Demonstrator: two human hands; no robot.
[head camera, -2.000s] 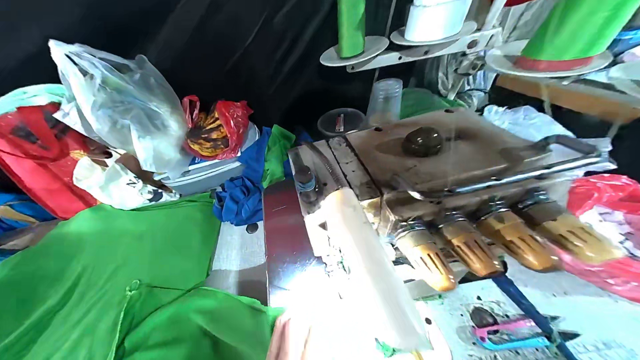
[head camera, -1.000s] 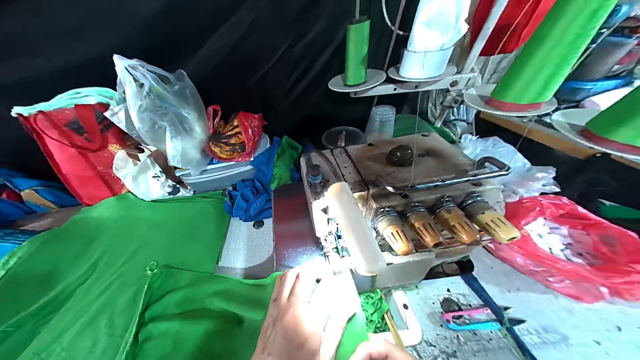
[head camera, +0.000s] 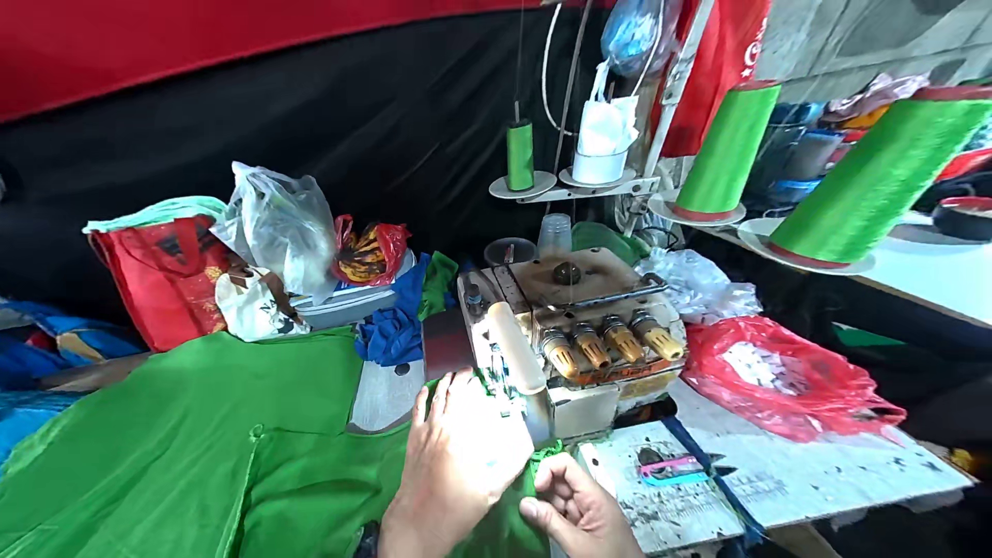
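An overlock sewing machine (head camera: 597, 310) with several tension dials stands in the middle, a pale cylindrical part over its needle area. My left hand (head camera: 465, 442) lies flat, fingers apart, on green fabric (head camera: 310, 465) just in front of the needle area; bright light washes out its back. Right of it, my right hand (head camera: 577, 504) has thumb and fingers curled at the green fabric's edge, near a small bunch of green thread (head camera: 546, 453). Whether its fingertips pinch the cloth is unclear. The fabric spreads over the table's left side.
Thread snips (head camera: 674, 470) with pink and blue handles lie right of the machine, beside a dark blue strip. A red plastic bag (head camera: 783, 380) sits behind them. Green thread cones (head camera: 725, 151) stand above. Red and clear bags and a blue cloth (head camera: 391, 333) are at back left.
My left hand, low beside the machine one second ago, now lies nearer the needle area. More of my right hand shows, its fingers curled at the cloth edge. The view has shifted.
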